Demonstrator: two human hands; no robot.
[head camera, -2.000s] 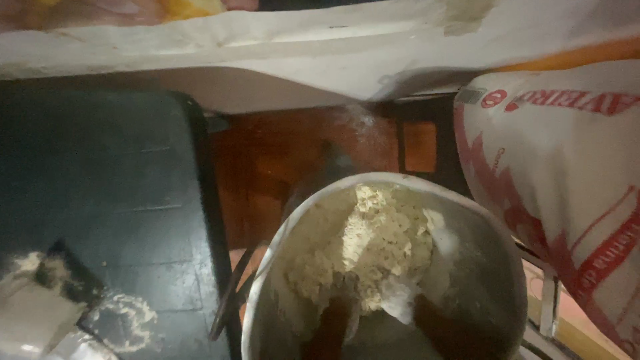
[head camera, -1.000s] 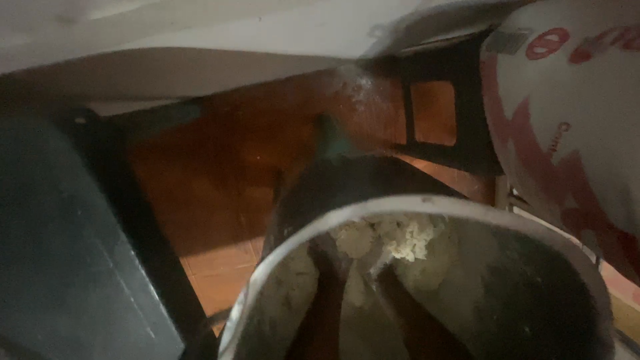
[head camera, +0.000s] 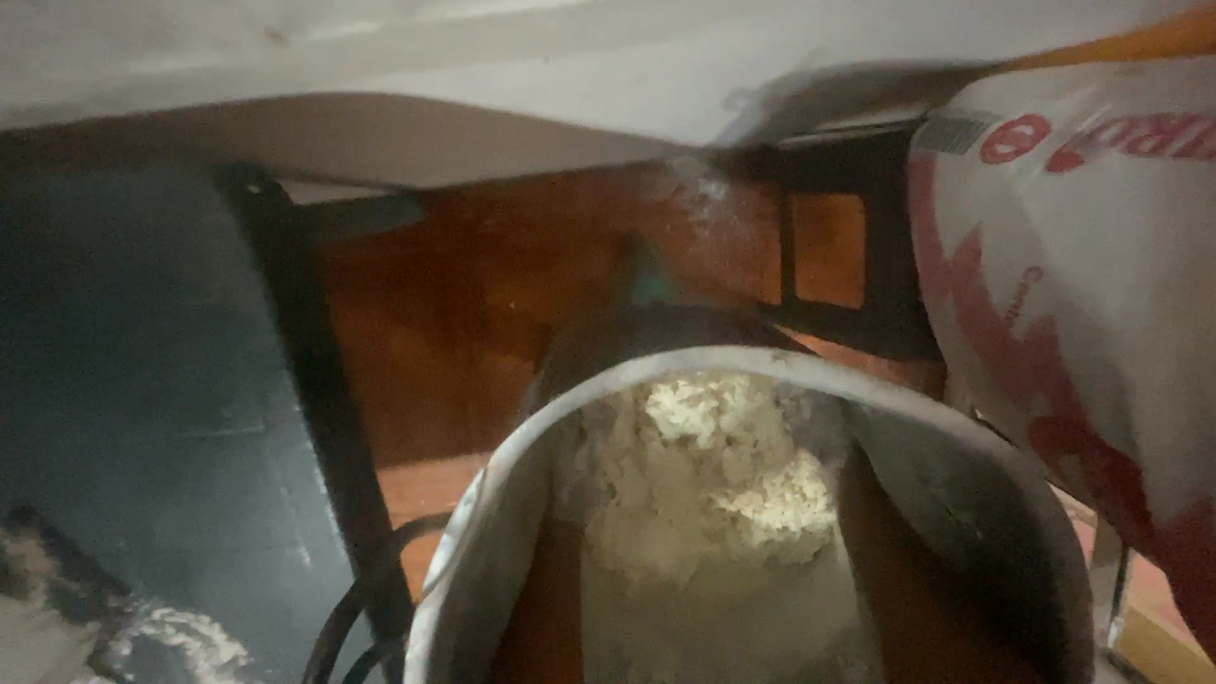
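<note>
A deep white tub (head camera: 731, 359) stands at the bottom middle, with a pale, crumbly floury dough (head camera: 665, 475) inside. Along the left side of this mass lies my left hand (head camera: 574, 465), floury and blurred, its forearm running down the tub's left inner wall. My right hand (head camera: 819, 427) is at the upper right side of the dough, dusted with flour, its forearm dark against the right wall. Both hands seem to touch the dough from opposite sides. Their fingers are blurred or hidden, so their grip cannot be made out.
At the right stands a large white and red flour sack (head camera: 1083, 247), close to the tub. A dark tabletop (head camera: 171, 380) fills the left, with flour and a pale object (head camera: 43, 632) at its corner. A white cloth or sheet (head camera: 532, 76) spans the top; dark cables (head camera: 347, 617) run beside the tub.
My hands, close together in the dough before, are now apart on either side of it. More of the dough shows than one second ago. The view has shifted.
</note>
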